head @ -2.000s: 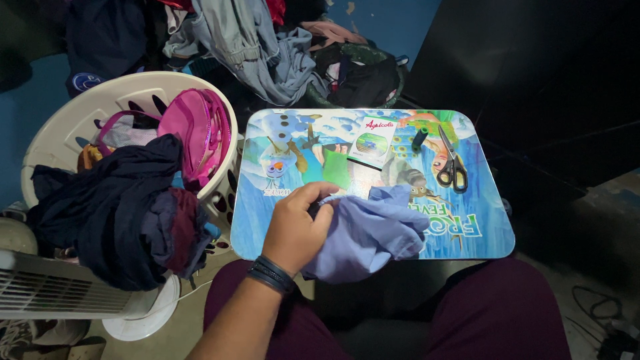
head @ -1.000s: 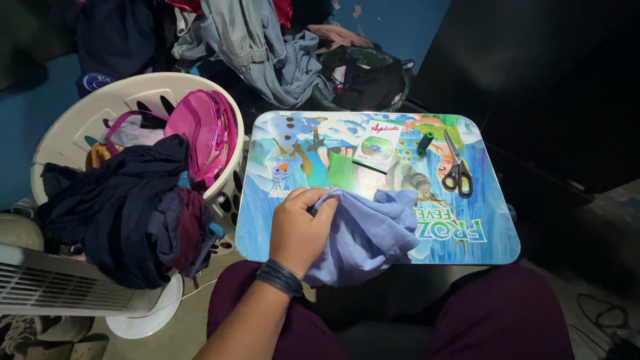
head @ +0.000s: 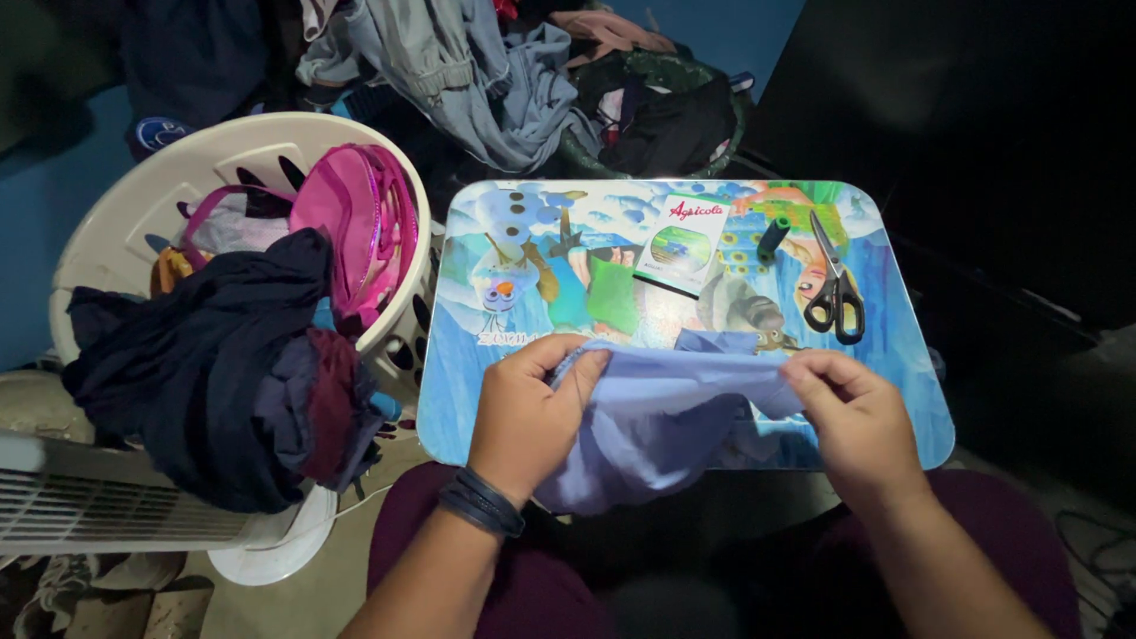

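A light blue cloth [head: 648, 426] is stretched between my two hands over the near edge of a small printed lap table [head: 453, 373]. My left hand [head: 532, 408] pinches its gathered left end, and my right hand [head: 856, 422] pinches its right end between thumb and fingers. The lower part of the cloth hangs past the table edge toward my lap. Beyond the cloth lie a small printed packet [head: 683, 244] and a dark green thread spool [head: 774, 238]. Scissors with black handles [head: 832, 297] lie closed at the right side of the table.
A cream plastic laundry basket [head: 106, 213] with dark clothes [head: 204, 355] and a pink bag [head: 342, 231] stands at the left. Below it is a fan [head: 115, 497] with a white base. Behind the table are piled denim clothes [head: 497, 98] and a dark tub of clothes [head: 666, 124].
My right hand has come into view and holds the cloth's right end. The cloth, bunched at my left hand before, is now drawn out sideways between both hands.
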